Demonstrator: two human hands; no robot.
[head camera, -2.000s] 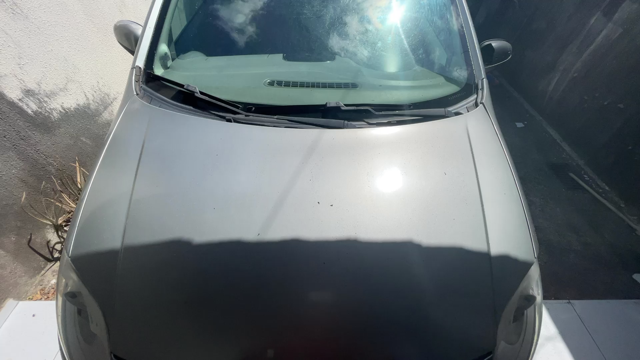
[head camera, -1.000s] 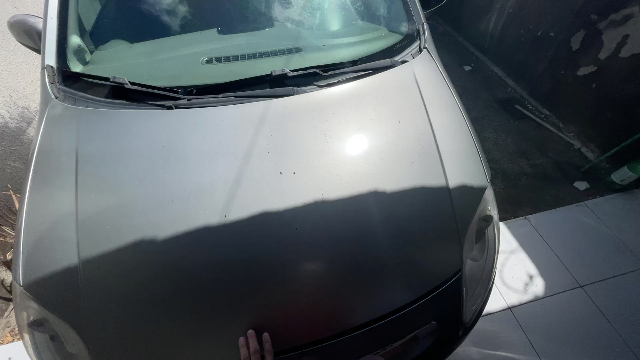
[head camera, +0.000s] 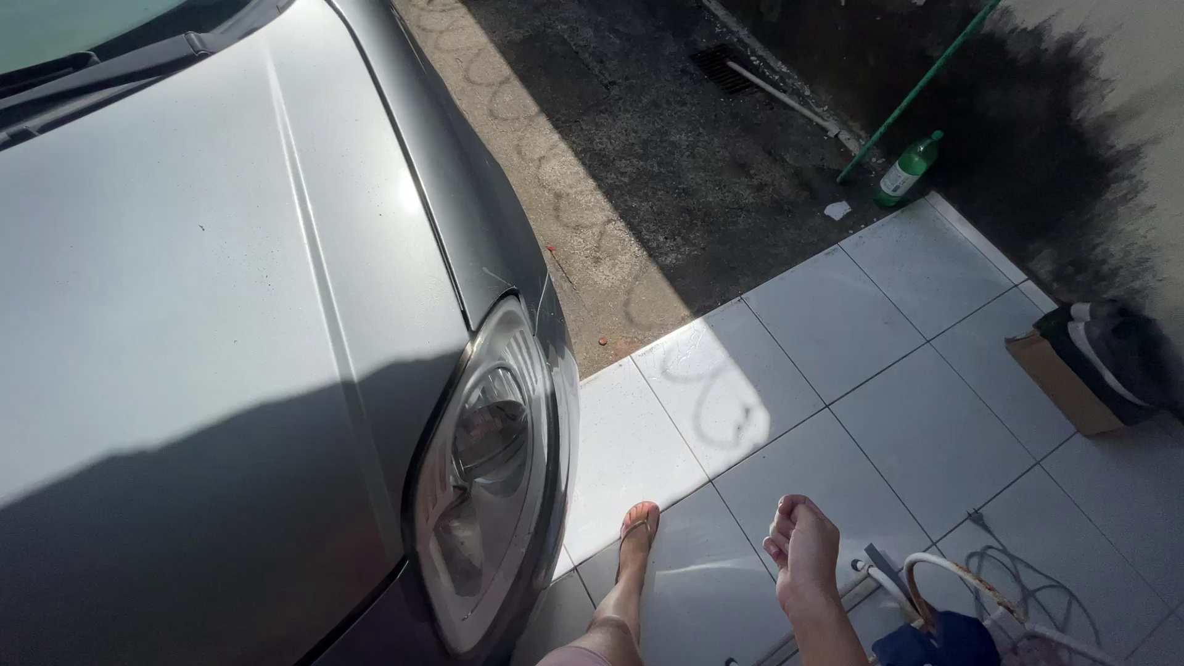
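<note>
My right hand (head camera: 803, 546) is raised over the white tiled floor (head camera: 883, 453), its fingers curled; whether it holds anything is not clear. It touches neither the car nor the white metal frame (head camera: 925, 578) to its right. The car's grey hood (head camera: 166, 277) fills the left of the view, partly in shadow, with the headlight (head camera: 490, 481) at its front corner. My left hand is out of view. Below the headlight's right side, a foot (head camera: 638, 527) in a flip-flop stands on the tiles.
A green plastic bottle (head camera: 909, 169) stands by the tile edge, beside a green pole (head camera: 916, 92). A cardboard box (head camera: 1064, 384) with dark items sits at the right. A cable (head camera: 1036, 583) lies on the tiles. Concrete ground (head camera: 647, 157) with a drain grate (head camera: 726, 69) runs beside the car.
The view has swung right and down, to the car's headlight corner and the tiles. A hand at the hood's front edge a second ago is no longer there; my right hand shows over the tiles.
</note>
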